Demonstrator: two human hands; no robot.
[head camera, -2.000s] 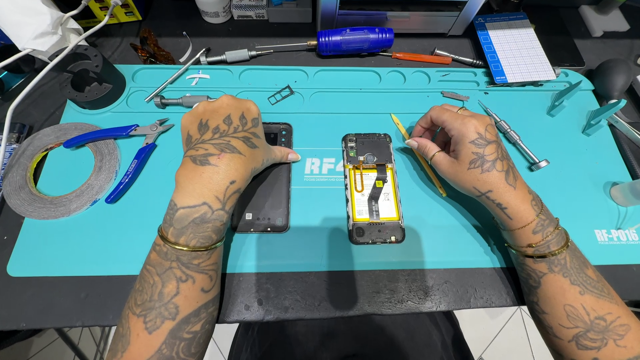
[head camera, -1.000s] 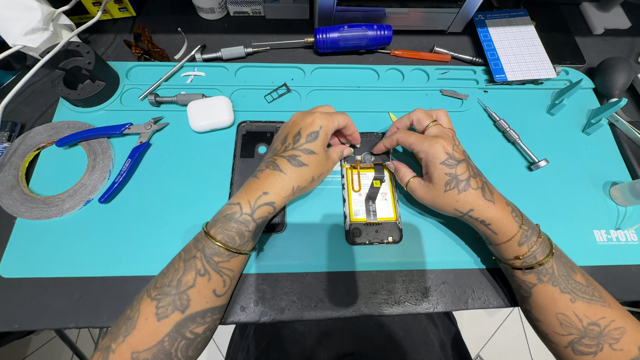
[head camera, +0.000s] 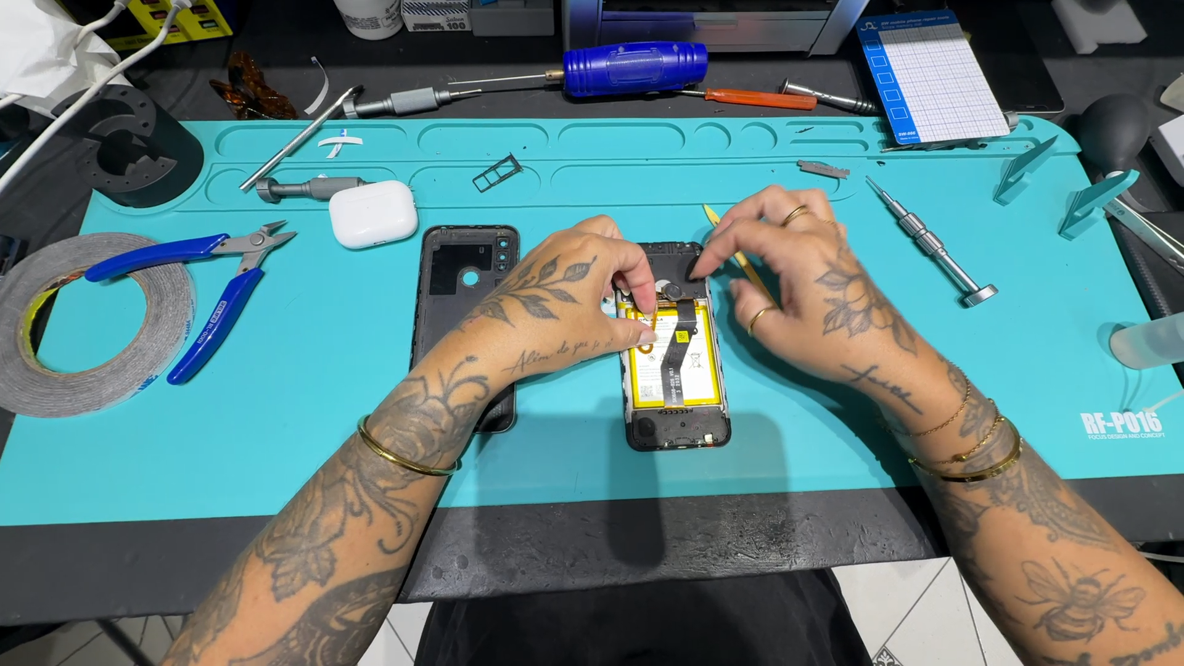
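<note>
An opened smartphone (head camera: 677, 427) lies upright on the teal mat, its battery (head camera: 703, 365) and a black flex cable (head camera: 678, 356) exposed. My left hand (head camera: 569, 301) is over its upper left part, thumb and fingertips at the orange coiled strip (head camera: 646, 324); whether they pinch it, I cannot tell. My right hand (head camera: 786, 264) has a fingertip at the phone's upper right corner, with its thumb apart. Beneath that hand lies a yellow pry tool (head camera: 712, 217), partly hidden. Left of the phone is the black back cover (head camera: 444, 305), partly under my left hand.
At left are a tape roll (head camera: 55, 388), blue-handled flush cutters (head camera: 217, 324) and a white earbud case (head camera: 374, 215). A SIM tray (head camera: 498, 173) lies farther back. A precision screwdriver (head camera: 930, 242) lies right. Behind are a blue-handled screwdriver (head camera: 634, 69) and a gridded pad (head camera: 939, 83).
Two seconds ago my left hand was on the back cover; it has moved right to the phone. My right hand has left the pry tool. The white case now shows on the mat.
</note>
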